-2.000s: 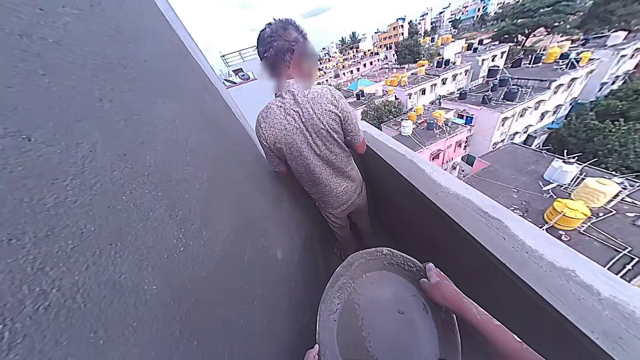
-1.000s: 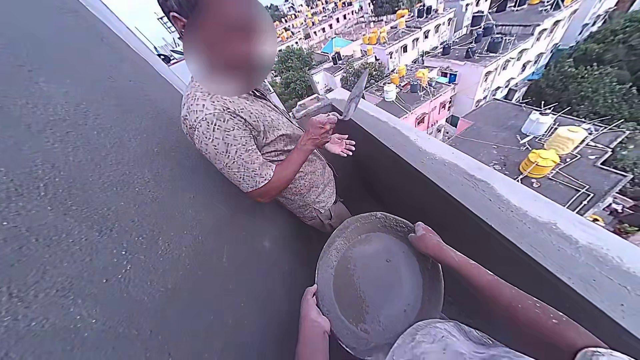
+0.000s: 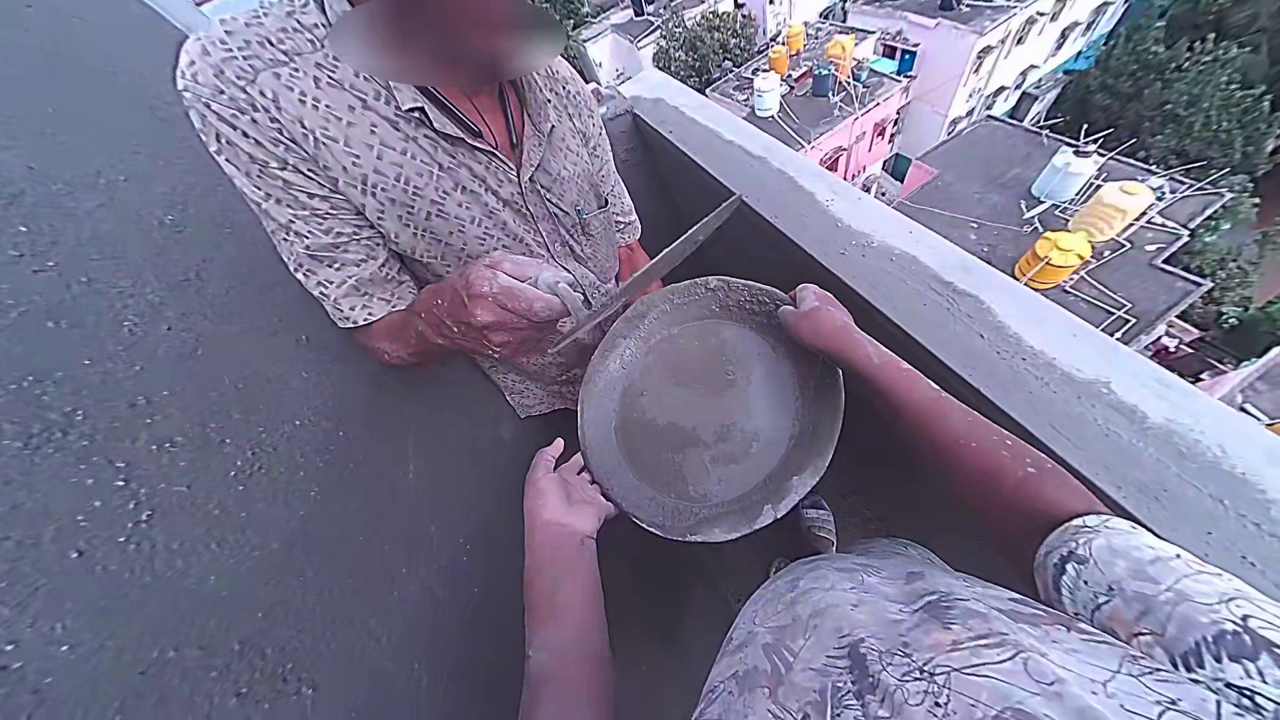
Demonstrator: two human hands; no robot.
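Note:
A round, shallow mortar pan (image 3: 710,410), coated in grey cement, is held in front of me with its hollow side in view. My right hand (image 3: 822,318) grips its upper right rim. At its lower left edge is my left hand (image 3: 566,490), fingers spread and the palm partly turned up; its fingertips meet the rim. A co-worker facing me holds a trowel (image 3: 655,268) in a cement-smeared hand (image 3: 510,305), its long blade slanting up to the right just above the pan's rim. The co-worker's other hand is mostly hidden behind the blade and pan.
A co-worker in a patterned shirt (image 3: 370,190) stands close at the upper left. Rough grey plaster wall (image 3: 200,450) fills the left side. A parapet with a pale top (image 3: 900,290) runs along the right, with rooftops and water tanks (image 3: 1053,259) far below. My sandalled foot (image 3: 818,522) shows under the pan.
The co-worker, back turned at first, has turned to face me and is now nearer, with the trowel brought down beside the pan. My left hand has opened at the rim.

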